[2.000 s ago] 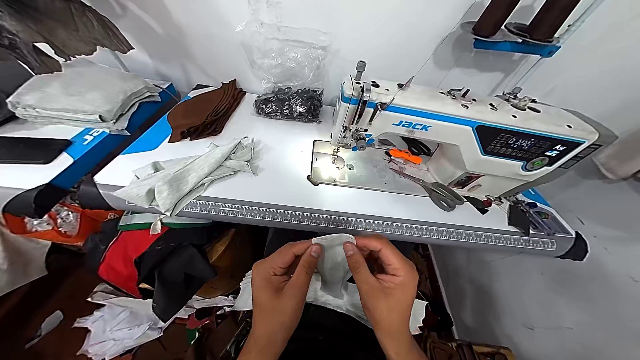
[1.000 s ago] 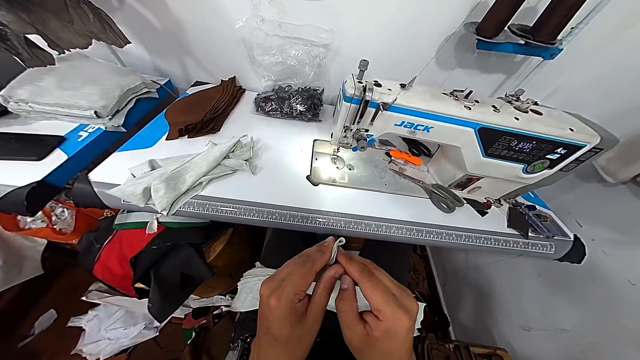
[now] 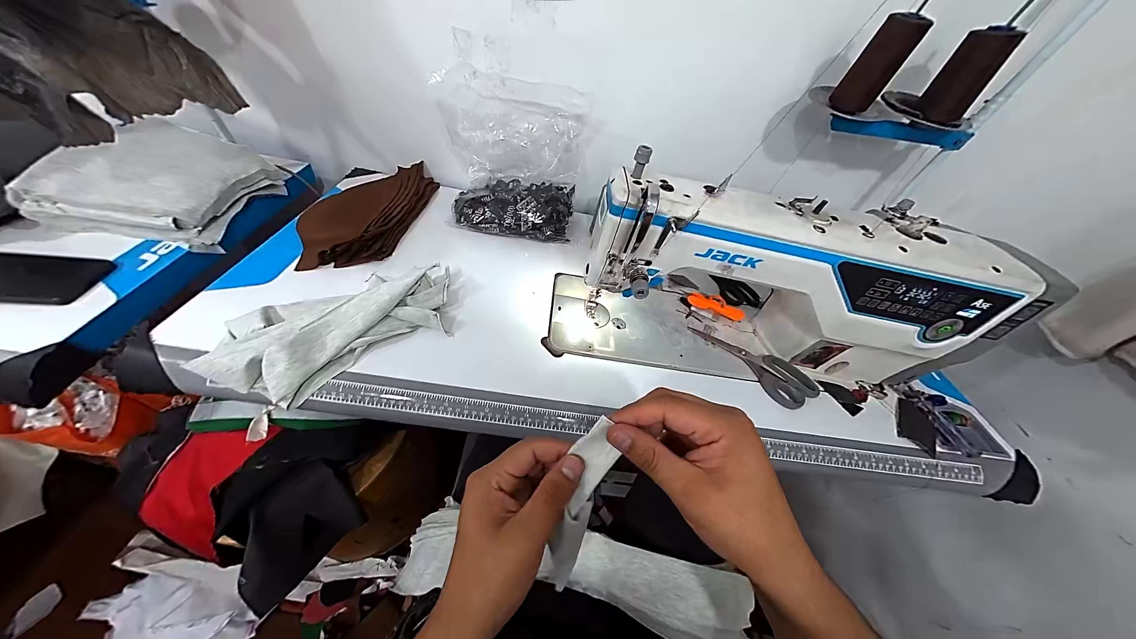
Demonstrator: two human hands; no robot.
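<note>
My left hand [image 3: 524, 506] pinches a folded strip of light grey fabric [image 3: 590, 470] between thumb and fingers. At the strip's upper end, the thumb and forefinger of my right hand [image 3: 701, 461] grip its corner. Both hands are in front of the table's edge, and the lower part of the strip hangs down. Under them, more light grey fabric [image 3: 666, 581] lies across my lap. Beyond the hands stands a white and blue Jack sewing machine [image 3: 754, 257], its lamp lighting the metal needle plate [image 3: 577, 315].
Grey-handled scissors [image 3: 777, 377] and an orange tool [image 3: 715, 307] lie by the machine. Crumpled grey fabric [image 3: 333, 333], brown cut pieces [image 3: 364, 217] and a bag of black labels [image 3: 515, 209] are on the table. A ruler tape [image 3: 461, 411] runs along its front edge. Fabric scraps [image 3: 186, 595] lie below left.
The fabric piece, earlier held upright and then bunched between both hands, is now stretched out as a narrow slanted strip. My hands have moved up towards the table's edge.
</note>
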